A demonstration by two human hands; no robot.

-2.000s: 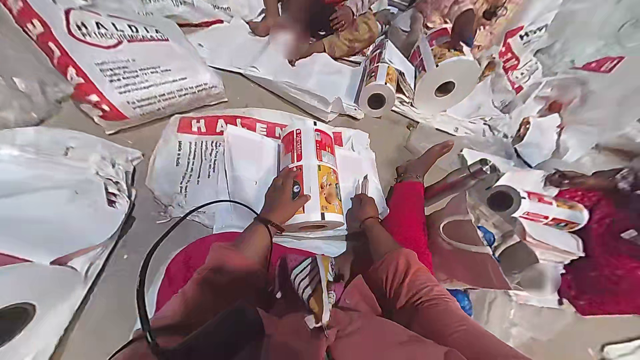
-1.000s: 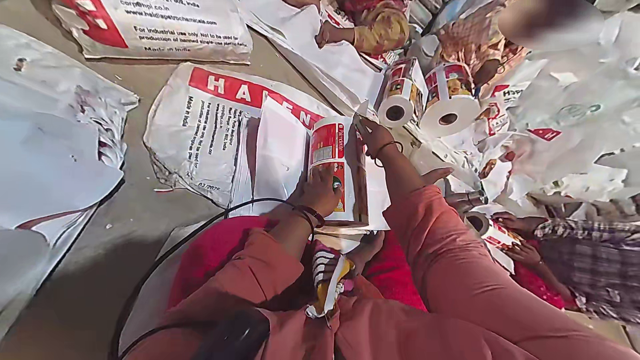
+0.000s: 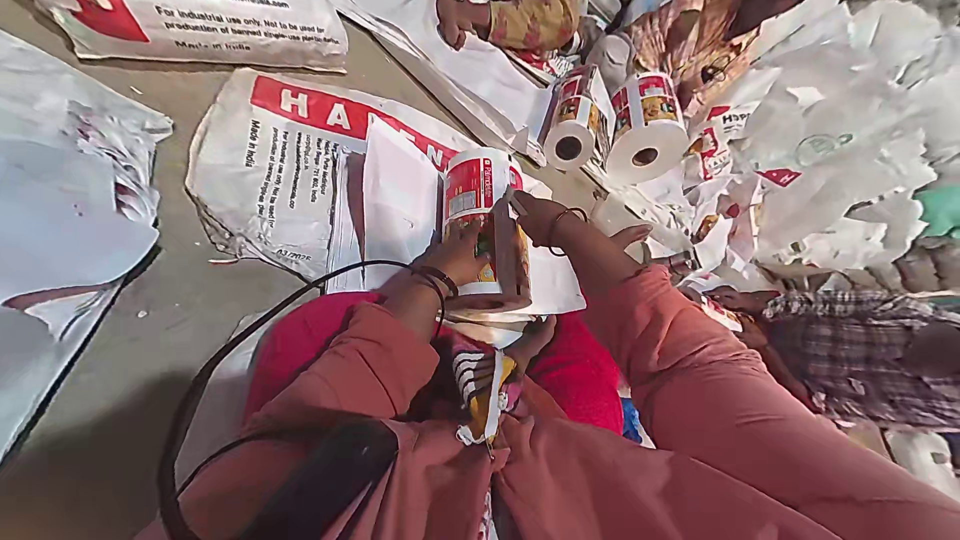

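Observation:
A roll of printed packaging film [image 3: 466, 180] lies in front of me on white sheets [image 3: 397, 202], over a printed white sack [image 3: 292, 97]. My left hand [image 3: 461, 255] rests on the roll's printed face with its fingers spread. With bent fingers, my right hand [image 3: 534, 214] pinches the upper right edge of a film layer [image 3: 512, 262], which stands away from the roll and shows its dull brownish side. What lies under the roll is partly hidden. A black cable [image 3: 277, 304] passes beside my left wrist.
Two more printed rolls [image 3: 574, 127] [image 3: 645, 127] stand beyond, at the upper right. Large white sacks [image 3: 67, 187] lie on the left, crumpled white plastic [image 3: 832, 135] on the right. A co-worker's hand [image 3: 457, 21] is at the top, and a person in a checked garment [image 3: 870, 352] at right.
Two seconds ago my right hand was low beside the roll; it has moved up to the film's edge. The film layer has lifted from the roll's right side. The view has shifted.

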